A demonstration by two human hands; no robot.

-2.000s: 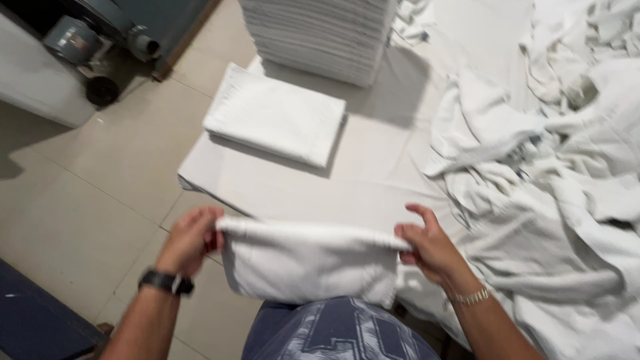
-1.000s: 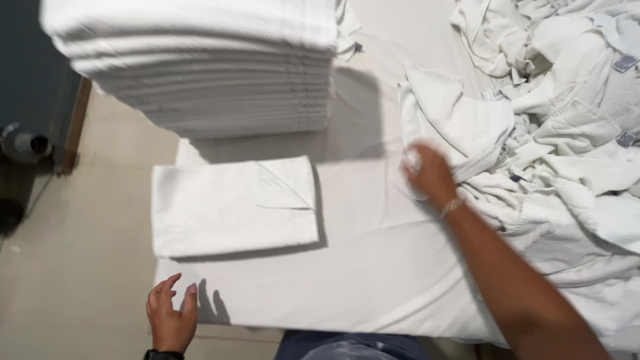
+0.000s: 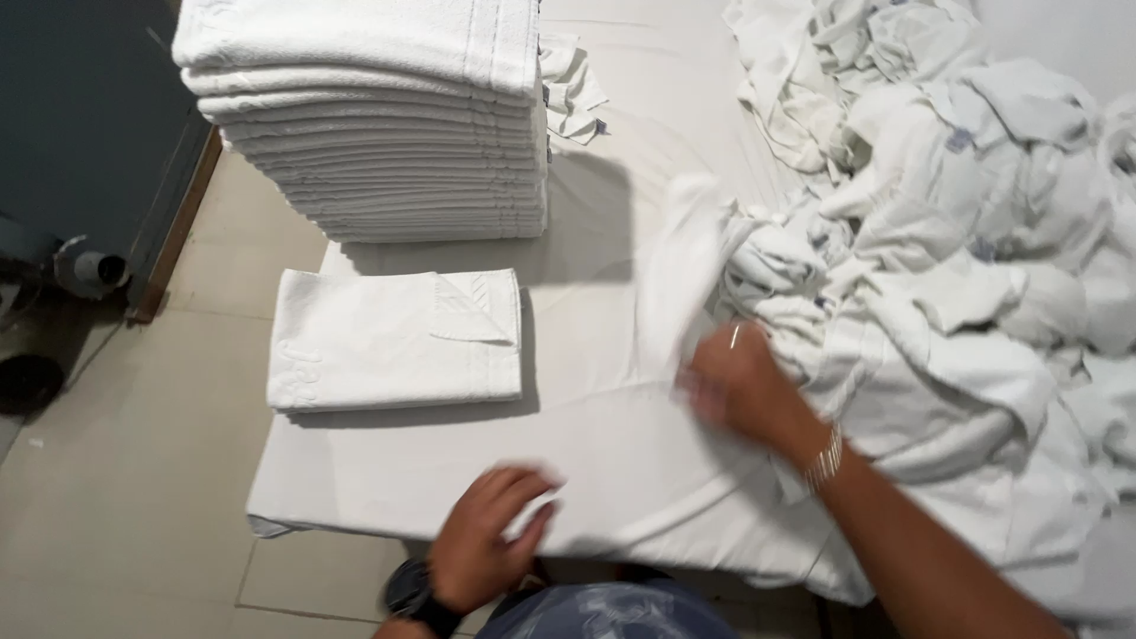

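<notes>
Blurred by motion, my right hand [image 3: 732,377] grips the lower end of a white towel [image 3: 679,266] at the left side of the loose heap. My left hand [image 3: 497,528], with a dark watch at the wrist, hovers over the front edge of the table, fingers apart and holding nothing. A folded white towel [image 3: 382,346] with one corner turned back lies flat, up and to the left of my left hand. Behind it rises a tall stack of folded white towels [image 3: 399,133].
Crumpled white towels [image 3: 958,293] cover the right of the cloth-covered table [image 3: 586,453]. A small crumpled white cloth [image 3: 572,89] lies beside the stack. A dark machine with a pipe fitting [image 3: 93,266] stands at the left, over a tiled floor [image 3: 133,470].
Two seconds ago both hands held a white towel; one second ago the left was empty and the right was at the heap. Now the right draws a towel from there, and the left has moved right.
</notes>
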